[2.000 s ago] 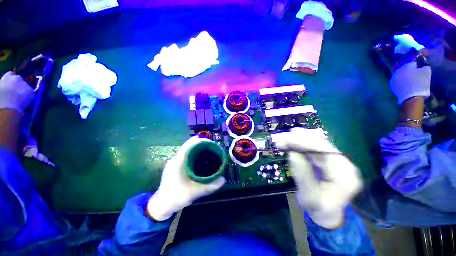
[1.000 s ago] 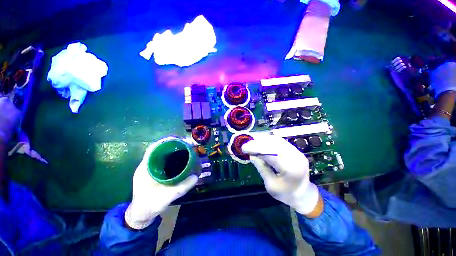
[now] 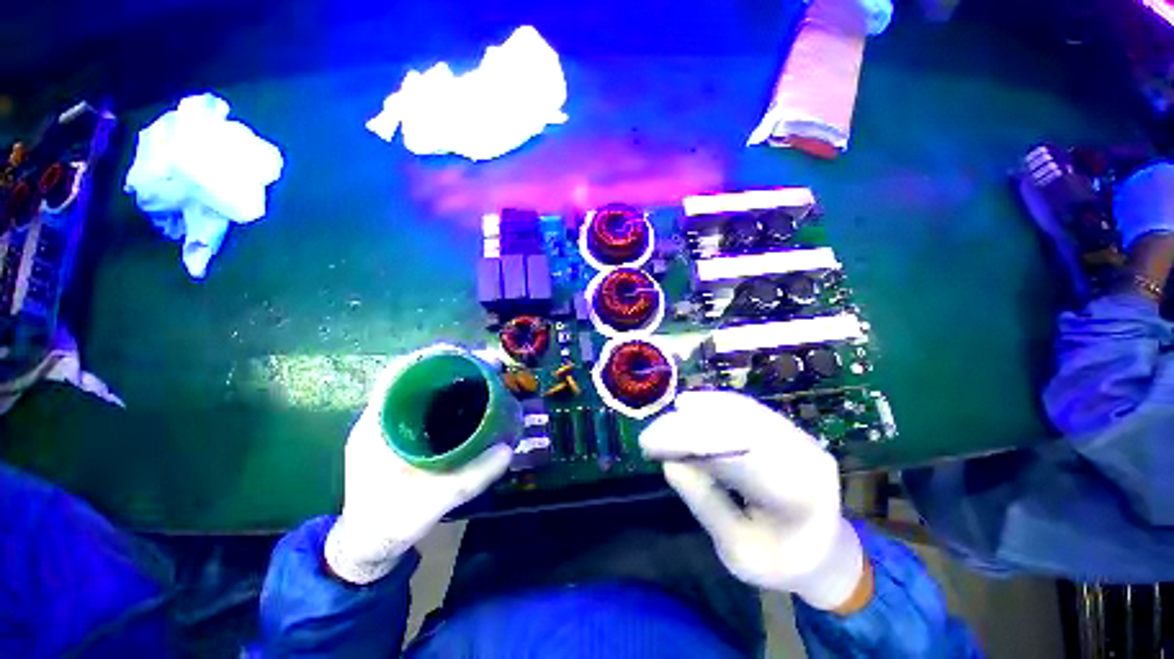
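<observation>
The green circuit board [image 3: 577, 354] lies flat on the green table. Three red-brown toroidal inductors [image 3: 636, 372] on white round bases stand in a row on it, with three pale heat sink bars [image 3: 787, 332] to their right. My gloved left hand [image 3: 409, 496] holds the green cup [image 3: 446, 407], tilted toward me, with dark liquid inside, over the board's near left corner. My gloved right hand [image 3: 760, 496] pinches the thin dark brush [image 3: 716, 454] over the board's near edge, below the nearest inductor. The brush tip is hidden by the fingers.
Crumpled white cloths lie at the back left [image 3: 204, 174] and back middle [image 3: 479, 101]. A pinkish wrapped bundle [image 3: 816, 80] lies at the back right. Other boards stand at the far left [image 3: 49, 219] and far right [image 3: 1075, 213]. A coworker's hand and blue sleeve [image 3: 1118, 373] show at right.
My right hand has moved toward me and slightly right, off the nearest inductor, which is now uncovered. My left hand and the cup have barely moved since one second ago.
</observation>
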